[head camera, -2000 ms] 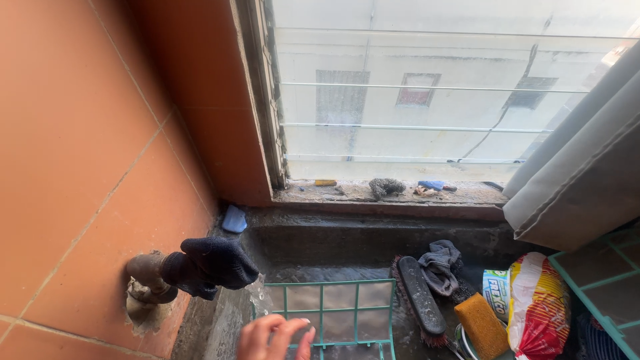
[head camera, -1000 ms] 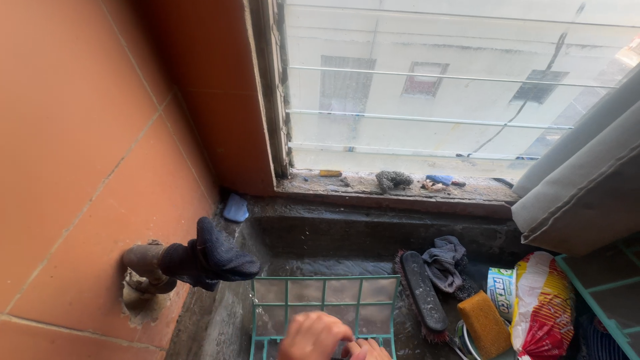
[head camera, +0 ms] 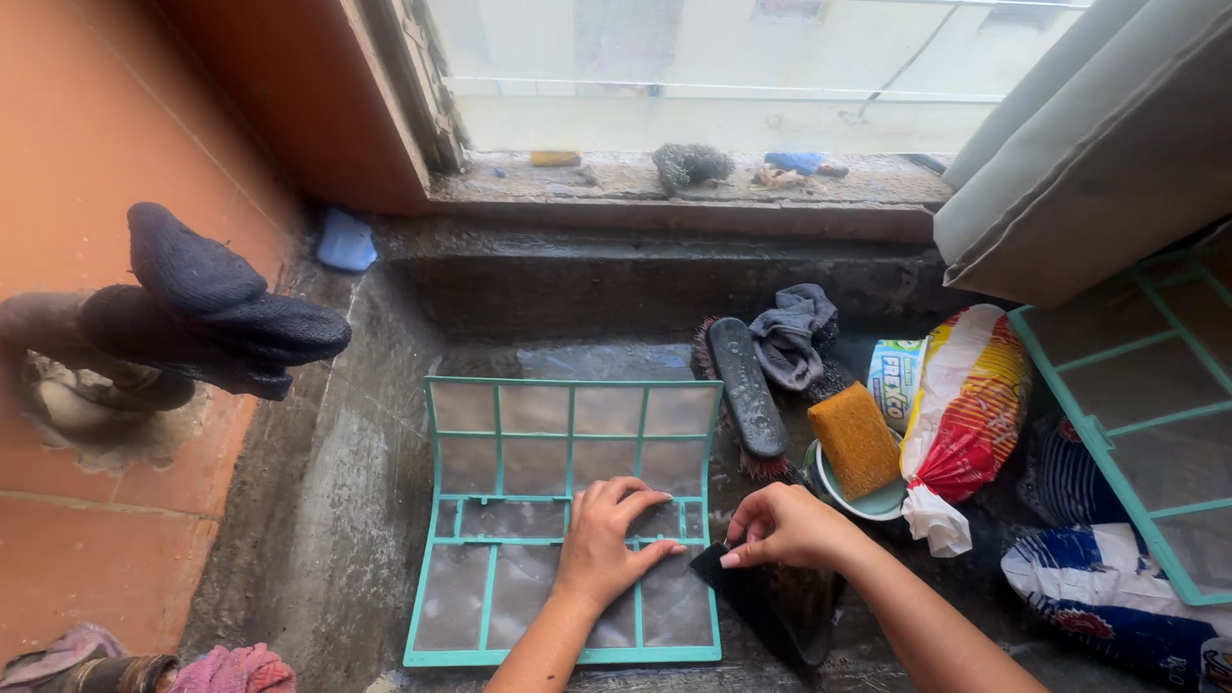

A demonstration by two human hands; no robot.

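Observation:
A mesh filter panel with a teal plastic frame point(head camera: 573, 438) lies in the dark concrete sink point(head camera: 327, 539), its far part tilted up. My left hand point(head camera: 611, 539) rests on the panel, thumb and fingers spread over its middle bars. Just right of the panel, my right hand point(head camera: 784, 529) pinches the corner of a thin black sheet point(head camera: 760, 602), whose material I cannot tell. Beyond that hand lies a scrubbing brush point(head camera: 746, 390) with a dark back and reddish bristles, beside a grey cloth point(head camera: 794, 332).
An orange sponge point(head camera: 855, 438) sits on a round tub point(head camera: 890, 505), near product bags point(head camera: 967, 404). A second teal-framed panel point(head camera: 1145, 414) leans at right. A dark cloth point(head camera: 202, 308) wraps the wall tap. Scouring wool point(head camera: 691, 166) lies on the sill, and a grey curtain point(head camera: 1078, 144) hangs at upper right.
My left hand now lies on the panel, and my right hand holds a black sheet not seen before. Water falling near the tap two seconds ago no longer shows. The view has shifted.

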